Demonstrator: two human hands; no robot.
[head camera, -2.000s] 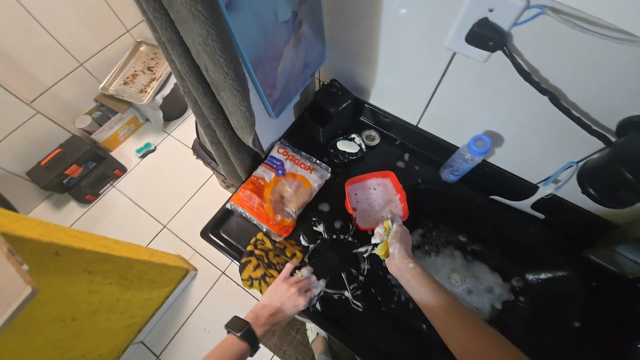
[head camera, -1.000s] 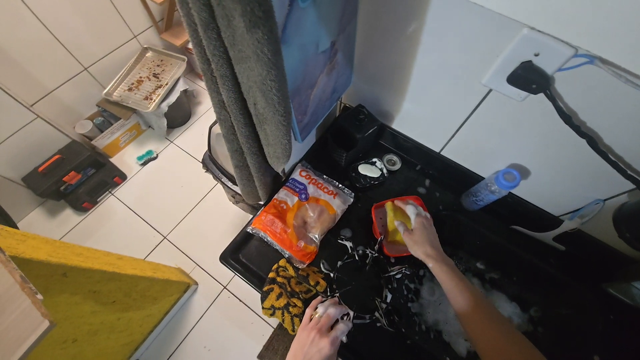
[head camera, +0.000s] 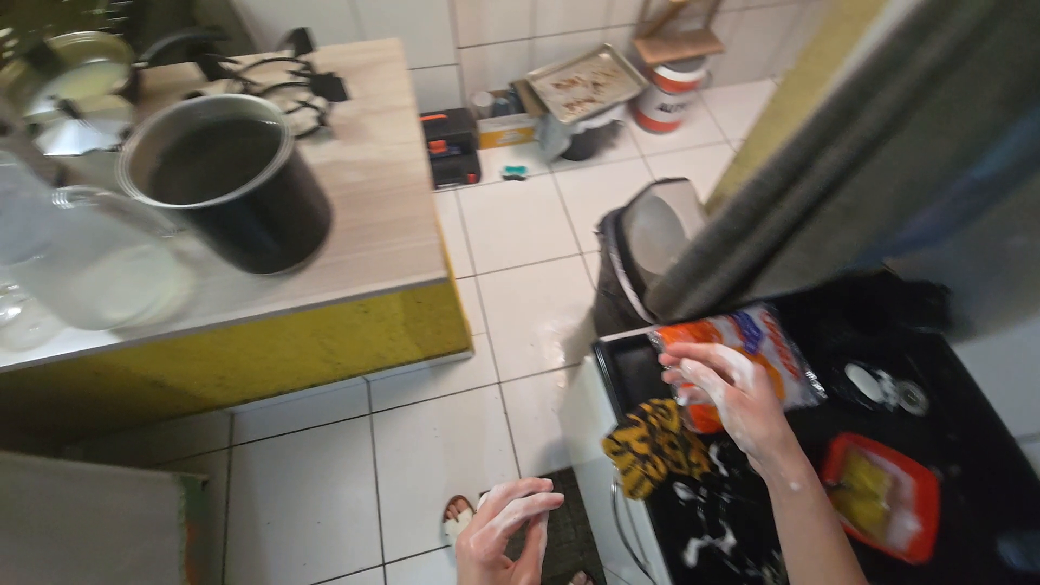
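Note:
Both of my hands are wet with white suds and hold nothing. My left hand (head camera: 510, 528) hangs over the floor mat, with its fingers curled and apart. Above the black sink counter, my right hand (head camera: 731, 394) is raised in front of an orange plastic packet (head camera: 780, 349), fingers bent and apart. A yellow and black patterned cloth (head camera: 650, 447) lies at the counter's left edge. To the right, a red plastic container (head camera: 926, 520) holds a yellow sponge (head camera: 865, 487) and suds. White foam streaks and cutlery partly hidden by my arm lie on the counter.
A large dark pot (head camera: 268, 211) and a clear glass vessel (head camera: 114, 284) stand on the wooden-topped counter at left. A trash bin (head camera: 621, 268) stands by the grey hanging towel (head camera: 780, 162). Farther back on the floor are a baking tray (head camera: 589, 81) and a toolbox (head camera: 451, 146).
The view has swung left. My right hand has let go of the sponge, which now lies in the red container. My left hand has moved off the counter, away from the patterned cloth.

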